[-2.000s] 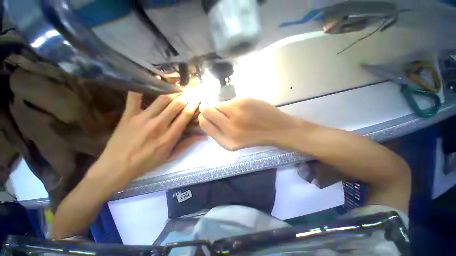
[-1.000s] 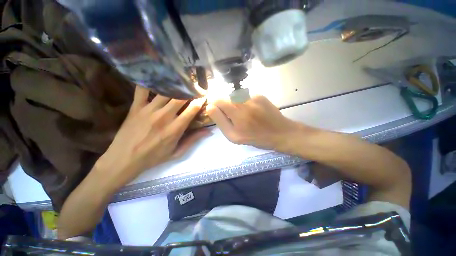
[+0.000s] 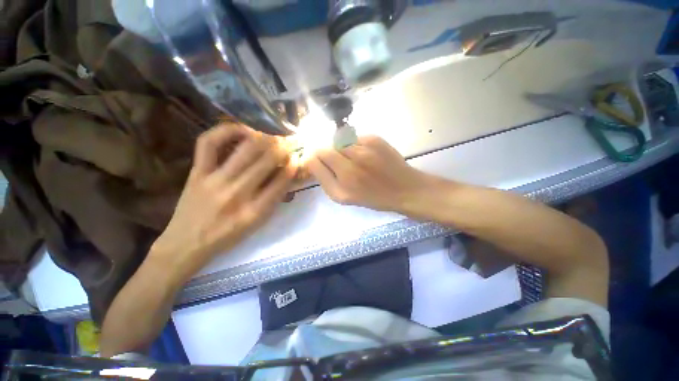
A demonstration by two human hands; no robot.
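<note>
The dark brown garment lies bunched at the left, beside and behind my left hand. My left hand is at its edge just left of the needle area, with fingers bent and slightly blurred, pinching the brown cloth. My right hand is close to its right, fingertips together at the cloth edge in the glare. The sewing machine head hangs above, its lamp washing out the needle and presser foot. What lies between my right fingertips is hidden by glare.
Scissors with green and yellow handles lie at the right of the white machine bed. A measuring strip runs along the table's front edge. A dark cloth with a white label is at my lap. A blue crate shows below.
My left fingers have bent and drawn up, where they lay flatter before. My right hand stays near the needle. The view has shifted, and more of the brown garment shows at left.
</note>
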